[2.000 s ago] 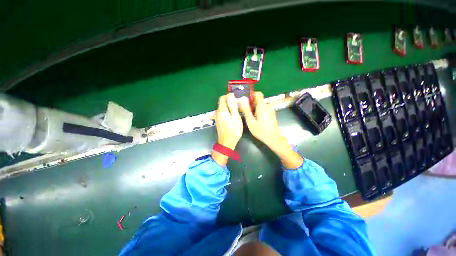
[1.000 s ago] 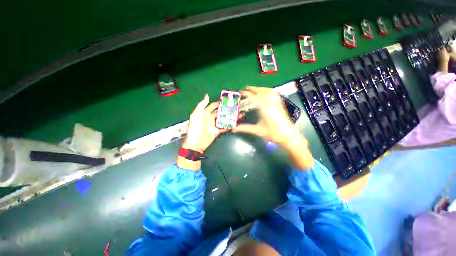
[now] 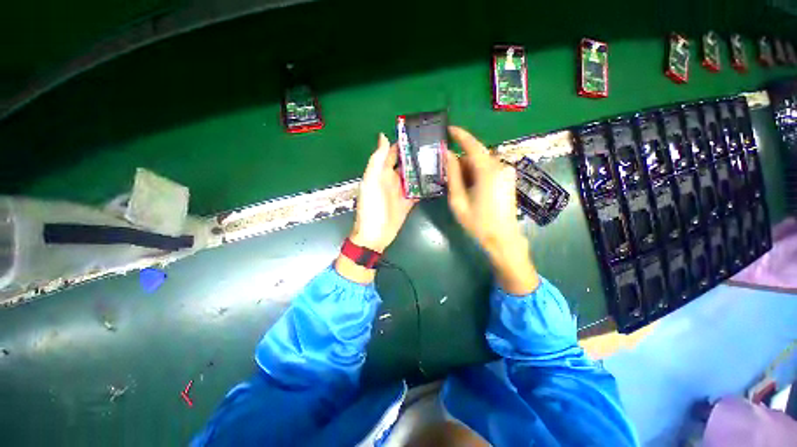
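Observation:
My left hand (image 3: pixel 382 199) holds a red-rimmed phone body (image 3: pixel 407 159) above the pale edge strip, with green board showing along its left side. My right hand (image 3: pixel 483 194) holds a black middle frame (image 3: pixel 428 153) over the body, covering most of it; whether it is seated cannot be told. More black frames (image 3: pixel 542 194) lie on the bench just right of my right hand. A red anti-static wrist strap (image 3: pixel 360 255) with a thin dark cord is on my left wrist.
Several red-rimmed phone bodies (image 3: pixel 509 78) lie on the green conveyor (image 3: pixel 384 79). A black blister tray (image 3: pixel 673 205) is at right. A plastic-wrapped post (image 3: pixel 87 236) stands at left. A blue blob (image 3: pixel 152 279) and red scrap (image 3: pixel 187 393) lie on the bench. Pink sleeves show at the right edge.
My right hand has brought a black frame onto the phone body, whose green board was open to view. The view has shifted. Since the oldest frame, a phone has moved left along the belt.

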